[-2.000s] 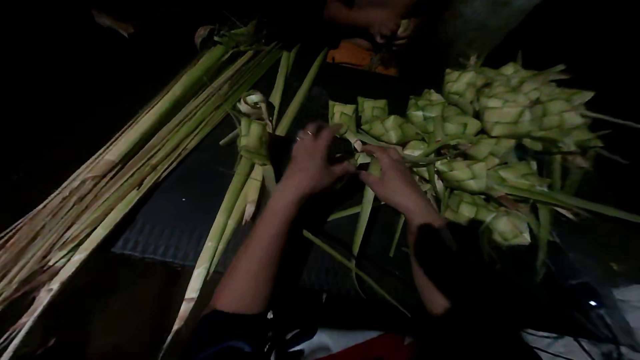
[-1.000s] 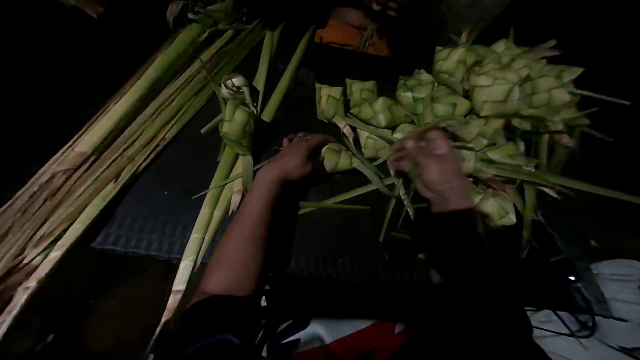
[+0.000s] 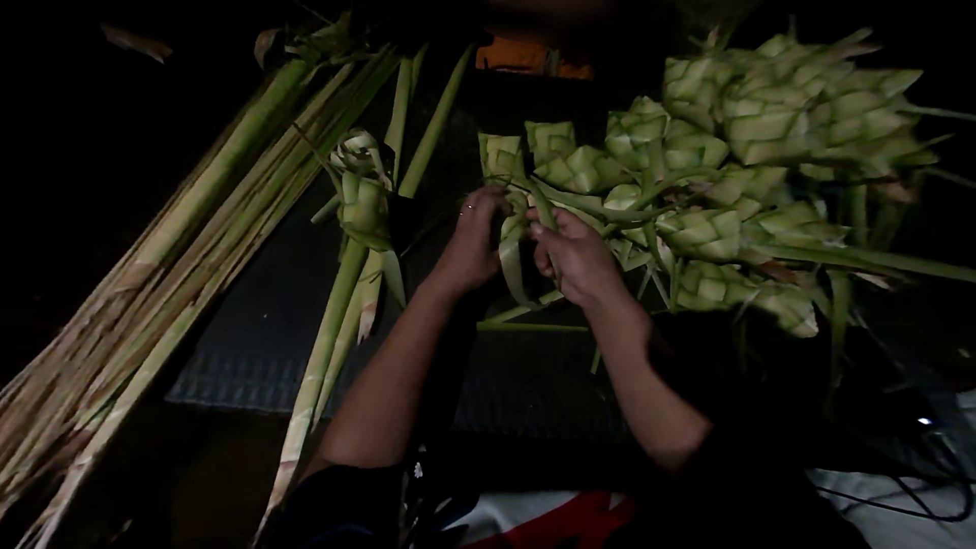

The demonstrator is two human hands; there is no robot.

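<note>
My left hand (image 3: 474, 240), with a ring on one finger, grips the left side of a partly woven palm-leaf strip (image 3: 515, 236) at the middle of the view. From the right, my right hand (image 3: 573, 255) pinches a loose leaf strip (image 3: 546, 210) between thumb and fingers. One curled end hangs down between the two hands. Small woven leaf pouches (image 3: 583, 169) lie just beyond and to the right of my hands, with trailing strips. My fingers partly hide the weave being held.
A long bundle of palm fronds (image 3: 206, 191) runs diagonally at the left. Nearer stands a woven pouch (image 3: 364, 210) over pale stalks (image 3: 328, 343). A large heap of pouches (image 3: 801, 107) is at the back right. An orange thing (image 3: 526, 57) shows at the far side; cables (image 3: 915, 496) lie lower right.
My right hand, apart from the left one second ago, is back close beside it and grips a strip. The hand seen at the far side is no longer distinct. The view has shifted slightly.
</note>
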